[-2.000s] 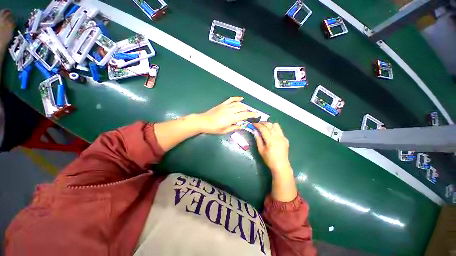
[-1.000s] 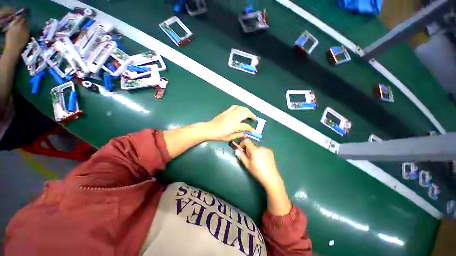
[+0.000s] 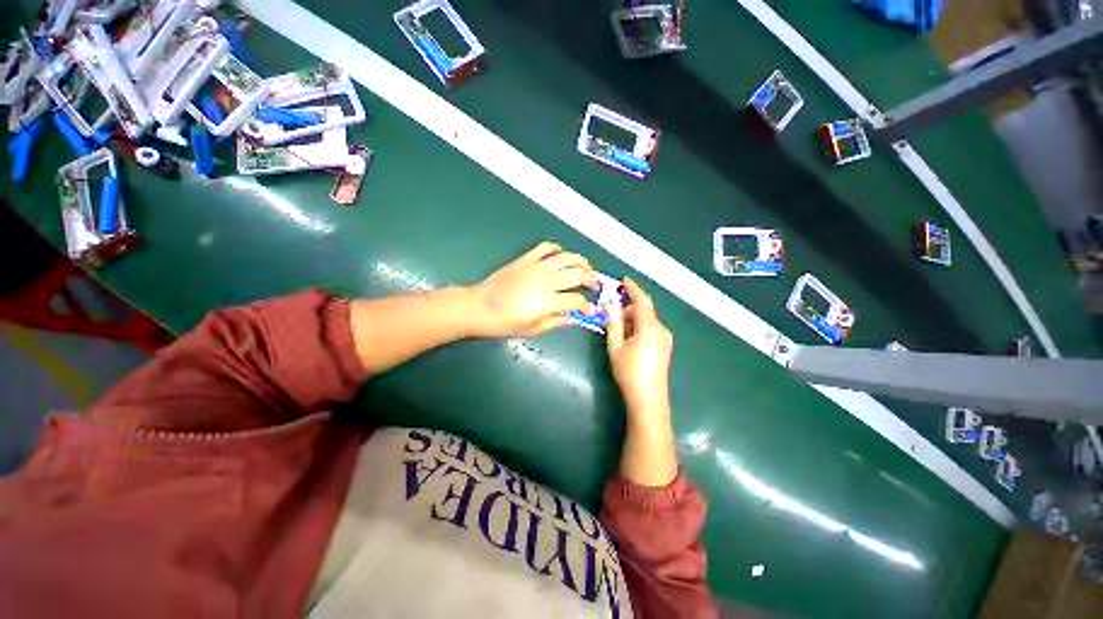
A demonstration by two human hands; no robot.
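A white frame with a blue battery (image 3: pixel 593 317) lies between my two hands, low over the green bench near the belt rail. My left hand (image 3: pixel 536 290) holds its left side, with the fingers over the frame. My right hand (image 3: pixel 639 335) grips its right end, where a small dark spot shows by the fingertips. Much of the frame is hidden under the fingers.
A pile of white frames and blue batteries (image 3: pixel 157 73) lies on the bench at the upper left. One unit (image 3: pixel 97 208) lies below it. Spaced units (image 3: pixel 618 140) lie on the dark belt. A grey metal post (image 3: pixel 919 372) crosses at right. A white scrap (image 3: pixel 758 570) lies at lower right.
My right hand has moved up to the frame's right end; the reddish-brown piece it held one second ago no longer shows separately. The belt units have shifted in view.
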